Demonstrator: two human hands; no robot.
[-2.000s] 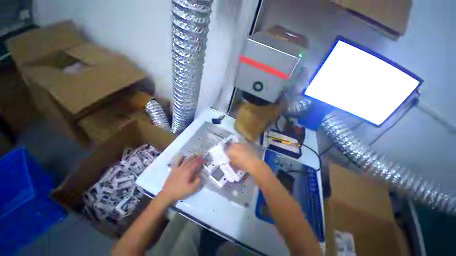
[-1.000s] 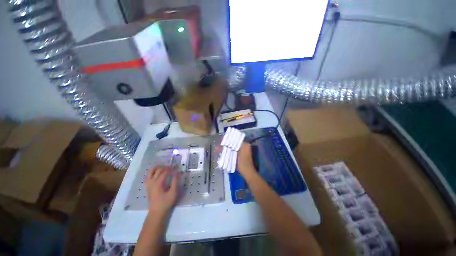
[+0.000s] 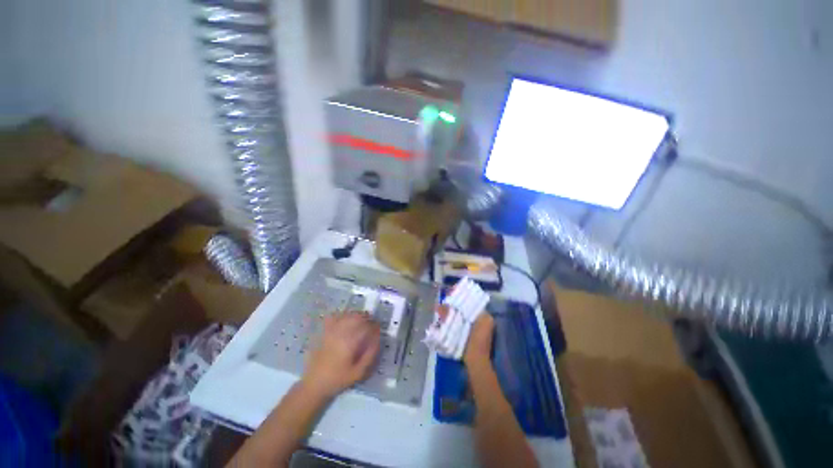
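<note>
My right hand [image 3: 481, 344] holds a stack of white plastic housings [image 3: 460, 317], seen edge-on, above the left edge of the blue mat. My left hand [image 3: 347, 349] is over the grey work plate [image 3: 288, 340], its fingers at the near side of the white housings [image 3: 392, 313] that lie flat there. The image is blurred and my left fingertips are hidden, so I cannot tell whether they grip a part. A narrow metal strip [image 3: 408, 352] stands right of those parts.
The laser marking head [image 3: 374, 151] is above a brown cardboard piece [image 3: 402, 239]. A small open box [image 3: 466, 268] is behind the blue mat [image 3: 526, 366]. A carton of jumbled parts [image 3: 173, 393] is at left, another carton [image 3: 639, 366] at right. The monitor [image 3: 577, 142] is behind.
The view has swung left and back since one second ago. Two seconds ago both hands were at a pile on the plate; now my right hand holds a stack to the right.
</note>
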